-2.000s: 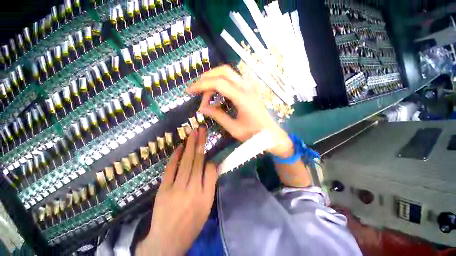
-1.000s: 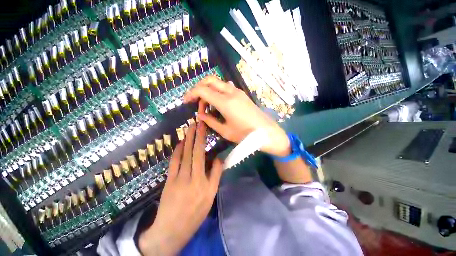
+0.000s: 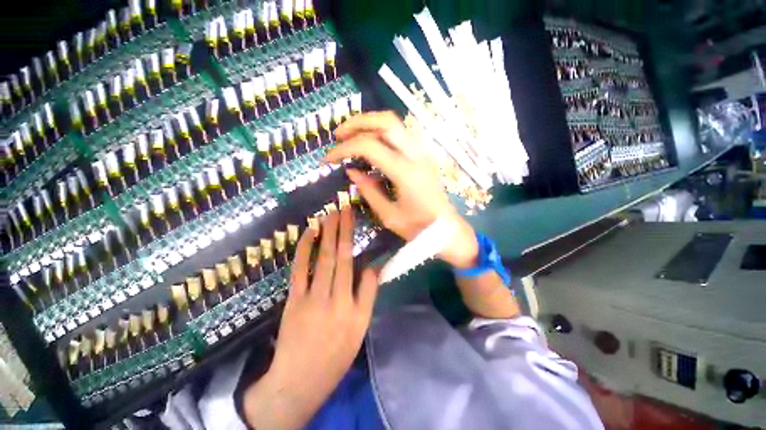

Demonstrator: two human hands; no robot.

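Observation:
Upright leaded parts with tan tops [image 3: 227, 270] stand in the nearest row of green boards in a large black tray. My left hand [image 3: 323, 306] lies palm down at the right end of this row, fingertips against the tan tops. A white strip with a toothed edge [image 3: 417, 252] runs from my left thumb to below my right palm. The thumb seems to hold it; the grip itself is hidden. My right hand [image 3: 403, 180] is above the row's end, thumb and fingers apart, no pad visible between them. A blue band [image 3: 487, 256] is on my right wrist.
Rows of white-topped yellow-black parts [image 3: 189, 189] stand behind. Loose white strips [image 3: 470, 101] and tan scraps [image 3: 464, 189] lie right of the tray. A second black tray of boards [image 3: 609, 101] is farther right. A grey panel with knobs [image 3: 642, 294] is at lower right.
My right thumb and fingers have moved apart and slightly up. My left fingertips remain at the row's right end. The whole view has shifted a little.

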